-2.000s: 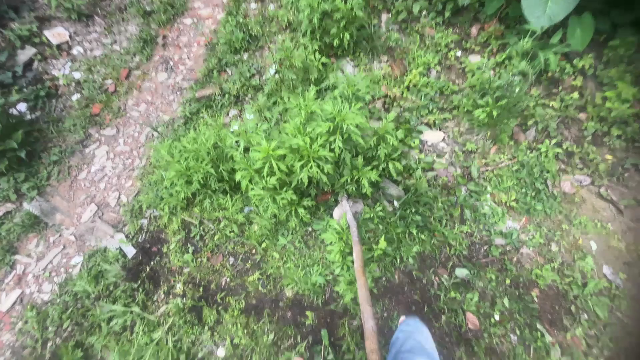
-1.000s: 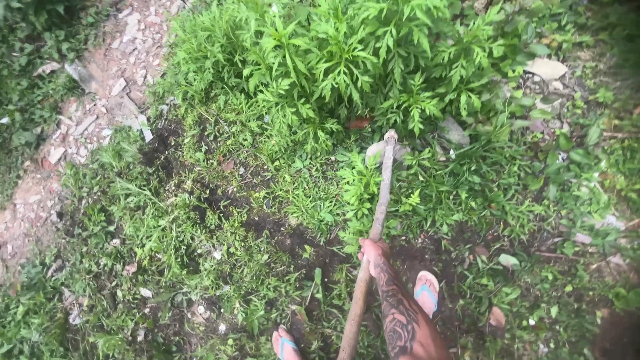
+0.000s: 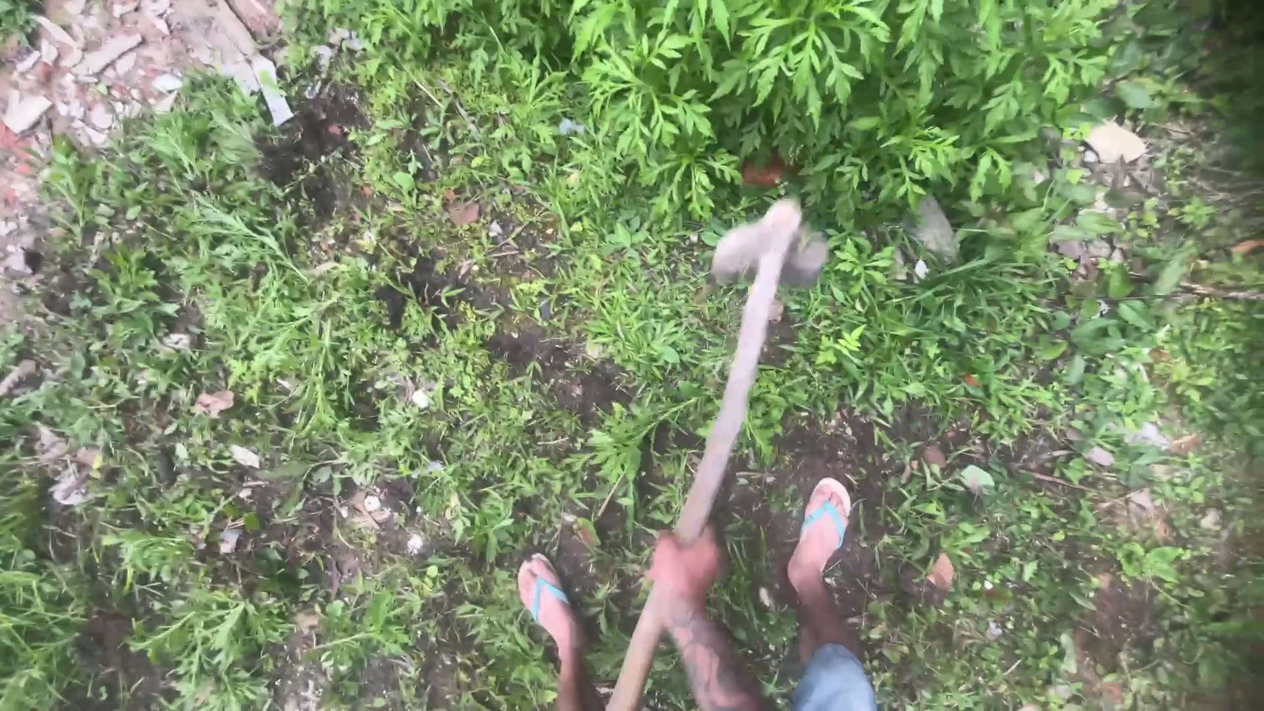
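Observation:
My right hand [image 3: 684,567], on a tattooed forearm, is closed around the wooden handle [image 3: 736,395] of a long tool that looks like a hoe. The handle slants from the bottom edge up to a blurred, grey, wide head [image 3: 741,252], just below a bushy clump of leafy green weeds [image 3: 790,89]. Its rear end runs out of view at the bottom. Low green weeds and grass lie beneath the tool. My left hand is outside the view.
My feet in blue-strapped flip-flops [image 3: 825,515] stand apart on either side of the handle. Broken rubble [image 3: 99,59] covers a path at the upper left. A pale stone [image 3: 1116,143] and a grey stone [image 3: 935,229] lie at the right, with dark soil [image 3: 583,380] between the weeds.
The view has tilted down. Two seconds ago no hand showed; one second ago my right hand held the handle, as now. Both feet and lower legs now show more fully.

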